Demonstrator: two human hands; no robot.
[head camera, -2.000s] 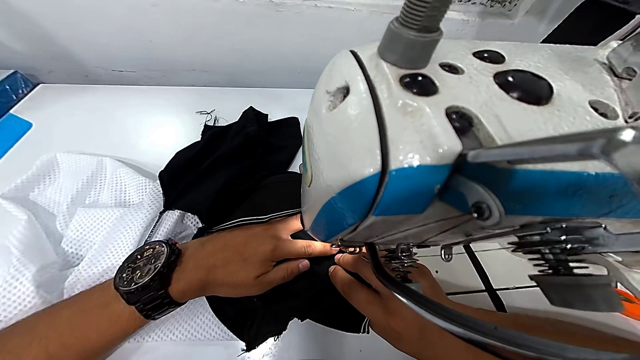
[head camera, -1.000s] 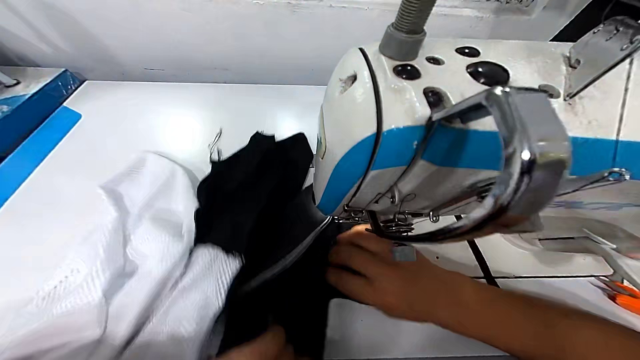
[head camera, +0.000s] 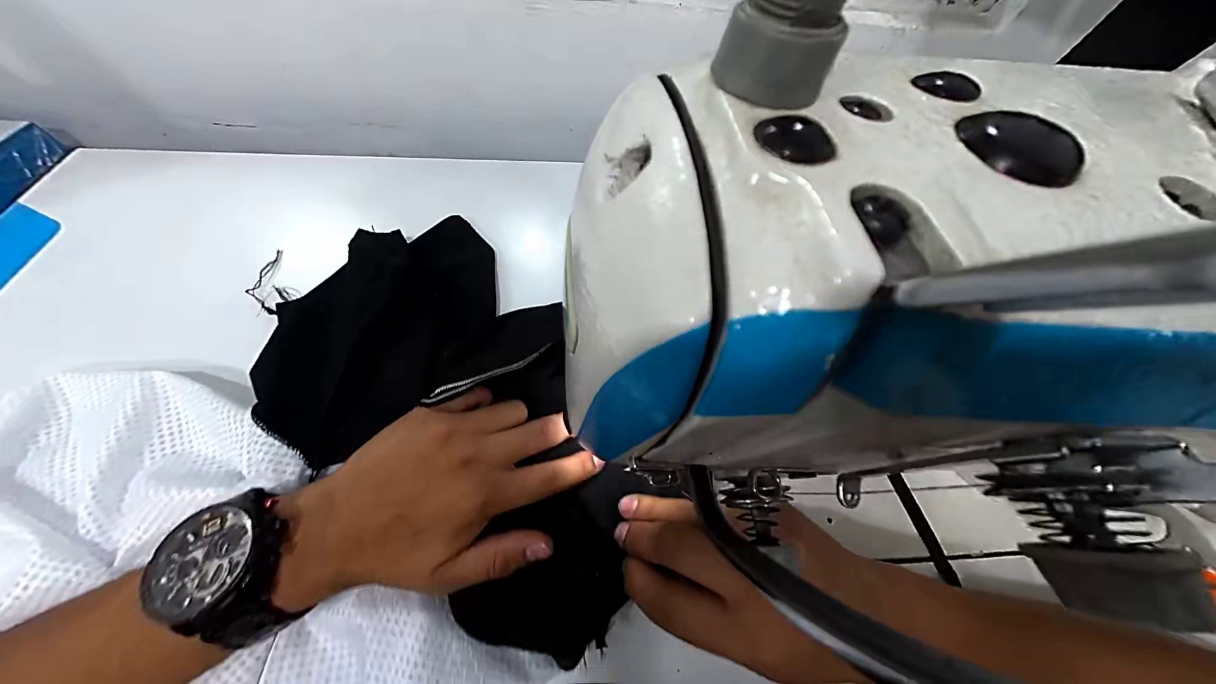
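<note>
A white and blue sewing machine (head camera: 779, 285) fills the right side of the head view. Black fabric (head camera: 370, 332) with a thin white-edged strip runs under its head, joined to or touching white mesh fabric (head camera: 142, 446). My left hand (head camera: 427, 494), with a black watch on its wrist, lies flat on the black fabric, fingers spread and their tips beside the needle area. My right hand (head camera: 693, 579) is at the fabric's right edge near the presser foot, fingertips on the cloth; part of it is behind a curved metal bar (head camera: 788, 589). The needle itself is hidden.
The white tabletop (head camera: 190, 209) extends back to a pale wall (head camera: 332, 76). Loose black threads (head camera: 271, 285) lie by the fabric. A flat blue item (head camera: 24, 237) and a blue plastic-covered object (head camera: 28, 157) are at the far left. Thread springs (head camera: 1073, 513) stick out on the machine's front.
One second ago my left hand was low at the frame's bottom edge; now it lies on the black fabric near the machine head. My right hand stays by the presser foot. The view has shifted.
</note>
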